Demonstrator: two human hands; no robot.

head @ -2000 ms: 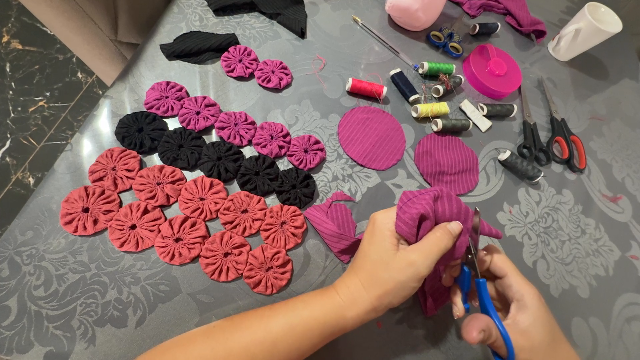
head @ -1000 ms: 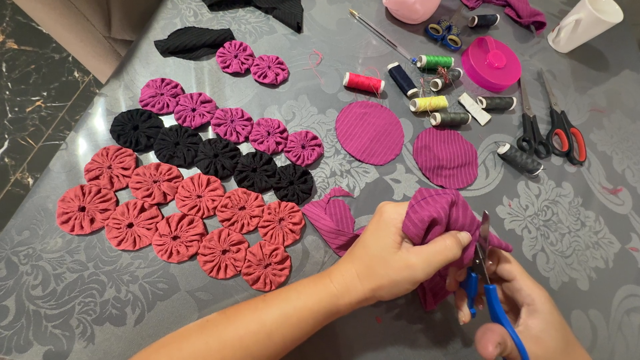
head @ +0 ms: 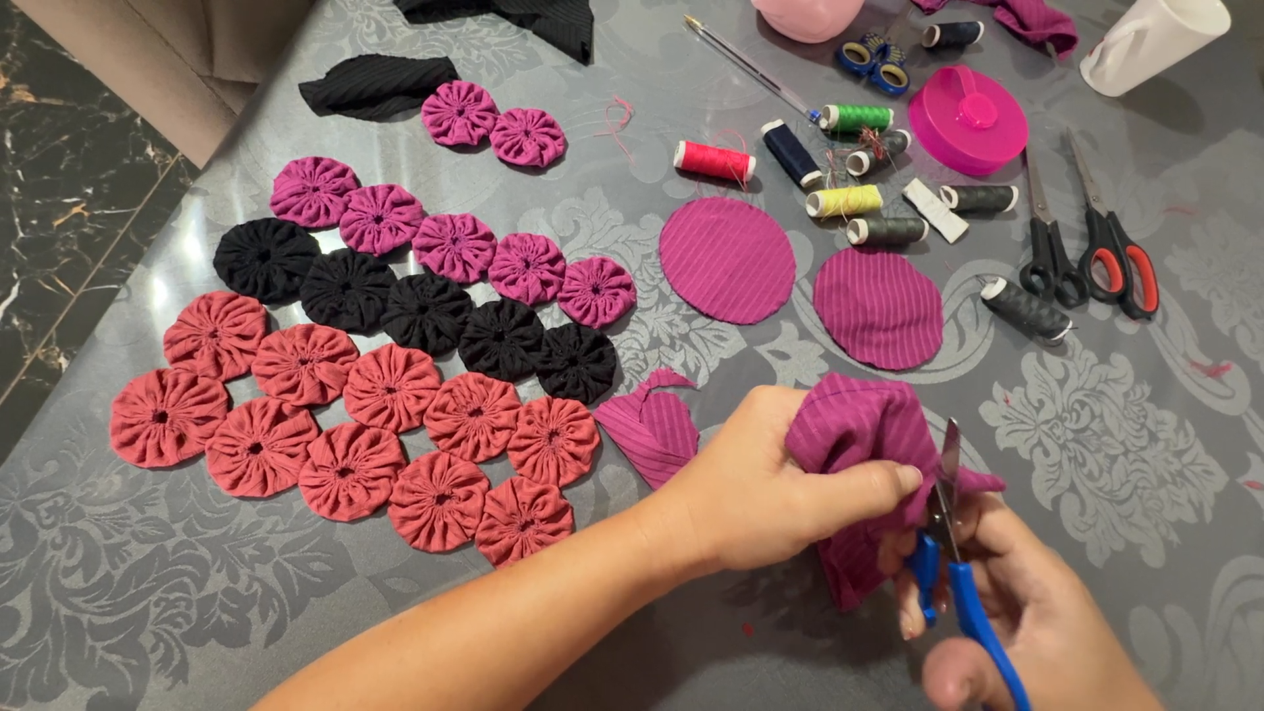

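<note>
My left hand [head: 790, 484] pinches a bunched piece of magenta striped fabric [head: 864, 420] between thumb and fingers. My right hand [head: 1017, 592] grips blue-handled scissors [head: 973, 612], whose parted blades are at the right edge of that fabric. Part of the cloth hangs below my left hand, and the fingers inside the handles are partly hidden. Just above lie two flat magenta fabric circles, one at the left [head: 727, 260] and one at the right [head: 878, 308]. A magenta fabric scrap [head: 657, 430] lies beyond my left wrist.
Rows of gathered fabric yo-yos in magenta [head: 454, 247], black [head: 427, 312] and coral [head: 392, 387] lie at the left. Thread spools [head: 844, 201], a pen [head: 750, 69], a pink round container [head: 968, 120], black-handled scissors [head: 1052, 252], red-and-black-handled scissors [head: 1116, 257] and a white cup [head: 1153, 44] stand or lie at upper right.
Both hands stay at the magenta fabric with the scissors at its right edge. The scissor blades look wider apart one second ago than now.
</note>
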